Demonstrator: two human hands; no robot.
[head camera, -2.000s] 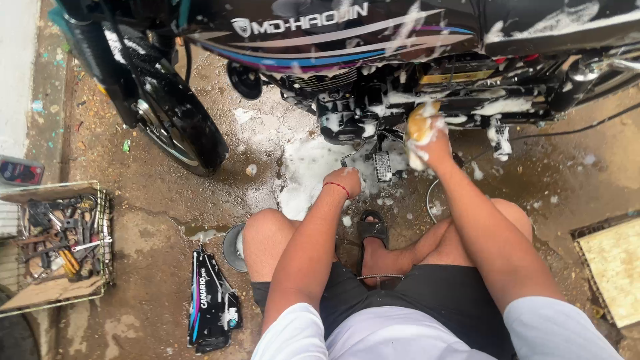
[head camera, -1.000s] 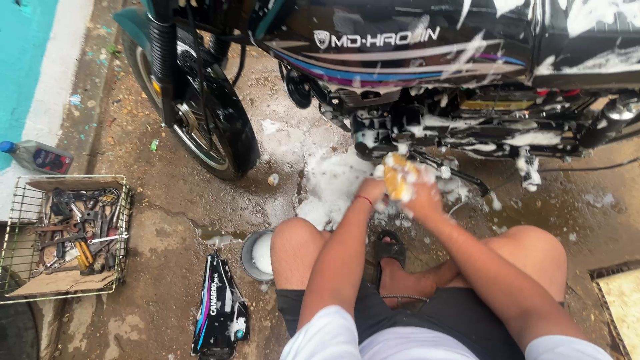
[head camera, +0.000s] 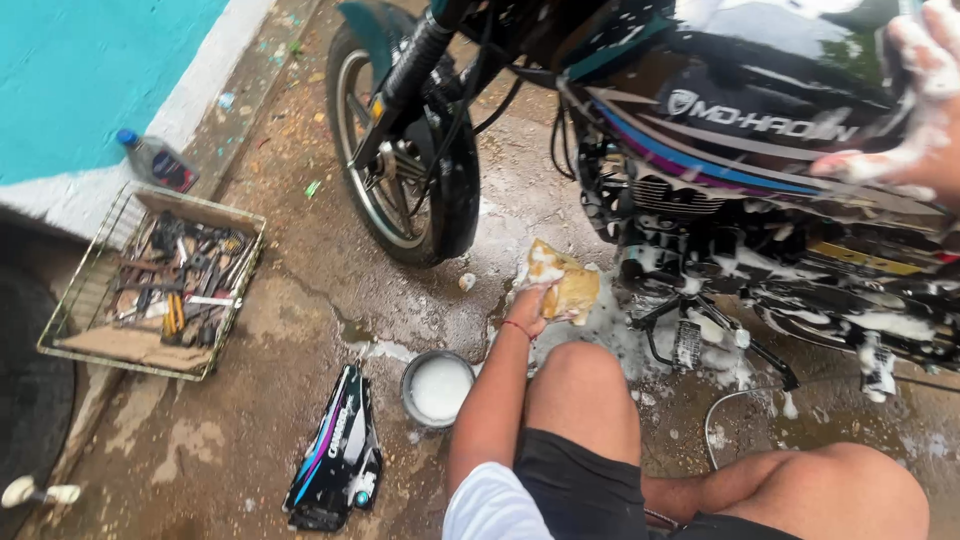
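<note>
My left hand (head camera: 531, 306) holds a yellow sponge (head camera: 574, 289) with suds on it, low over the wet ground, left of the engine. My right hand (head camera: 911, 127), coated in white foam, rests with spread fingers against the black fuel tank (head camera: 735, 82) of a motorcycle and holds nothing visible. Foam streaks the engine (head camera: 652, 259) and footrest area. A round bucket (head camera: 438, 388) of suds stands beside my left forearm. Left of it lies a black side panel (head camera: 337, 457) with blue and purple stripes.
A wire basket (head camera: 71, 300) of tools and metal parts stands at the left, with a blue-capped bottle (head camera: 159, 161) behind it. The front wheel (head camera: 405, 165) is at upper middle. A thin hose (head camera: 709, 427) curves on the ground near my knee. A painted wall (head camera: 90, 75) borders the upper left.
The sponge, earlier between both hands by the engine, is now in my left hand alone and farther left. My right hand has moved up to the tank. The view has shifted left.
</note>
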